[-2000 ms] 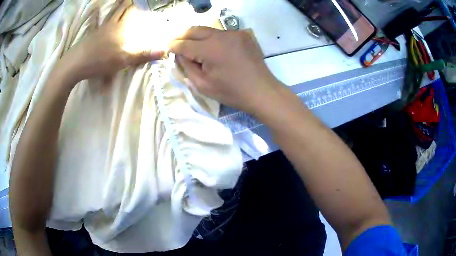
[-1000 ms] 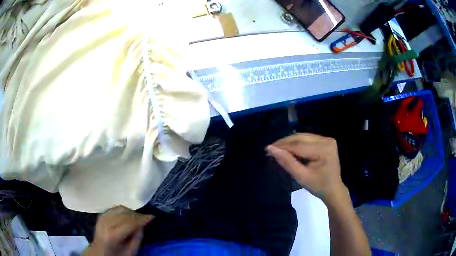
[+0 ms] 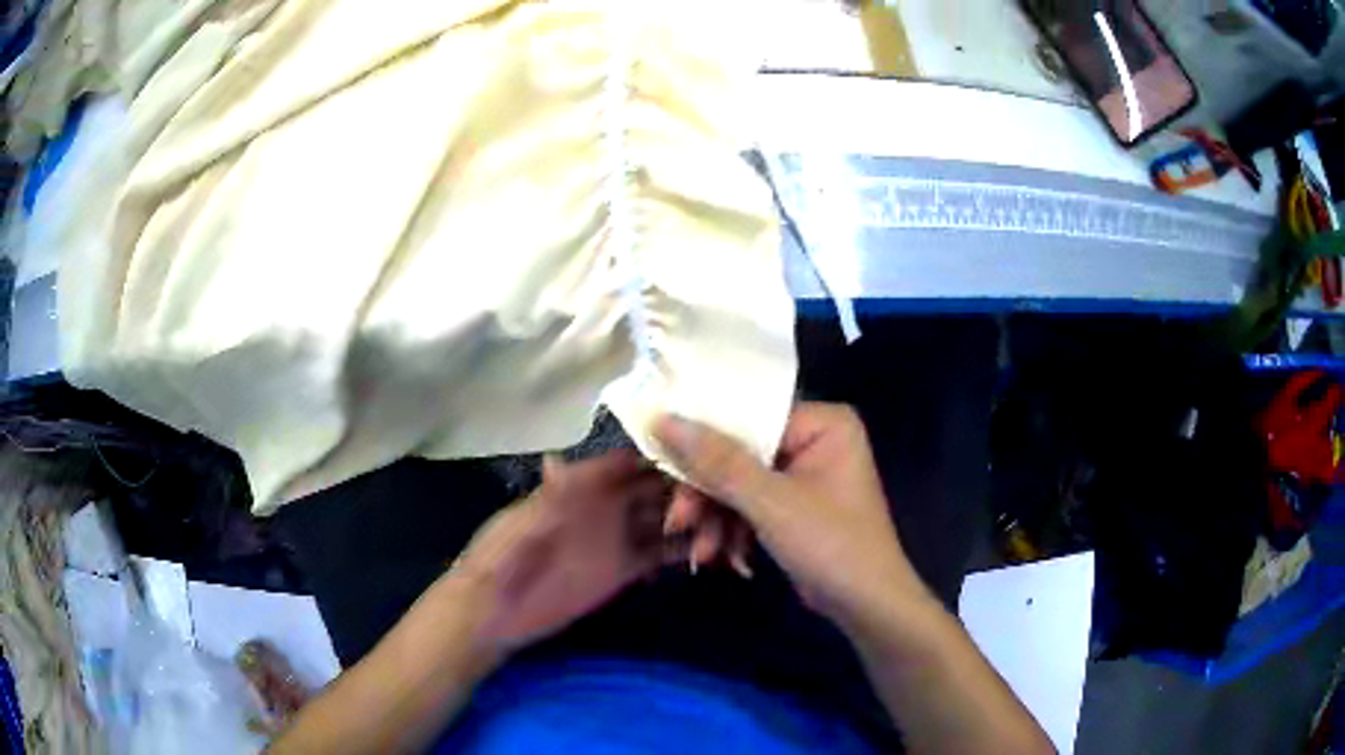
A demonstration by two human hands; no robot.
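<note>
A cream garment piece (image 3: 443, 251) lies over the machine table and hangs over its front edge. A thin white tape (image 3: 624, 221) runs down it with puckered gathers beside it. My right hand (image 3: 804, 494) pinches the lower corner of the cloth at the end of the gathers, thumb on top. My left hand (image 3: 583, 538) is blurred, just left of and close to my right hand, below the cloth edge; its fingertips are partly hidden and I cannot tell whether they touch cloth.
A grey ruler strip (image 3: 1033, 210) runs along the table edge. A smartphone (image 3: 1114, 67) lies at the upper right. A narrow white strip (image 3: 826, 266) hangs over the edge. A blue basket (image 3: 1232, 656) stands at the right. White boards (image 3: 1025, 634) and a clear plastic bag (image 3: 170, 671) lie low at the sides.
My right hand has moved left and taken hold of the cloth corner. My left hand has come up from the lower left beside it. The view has shifted, so the cloth sits further right.
</note>
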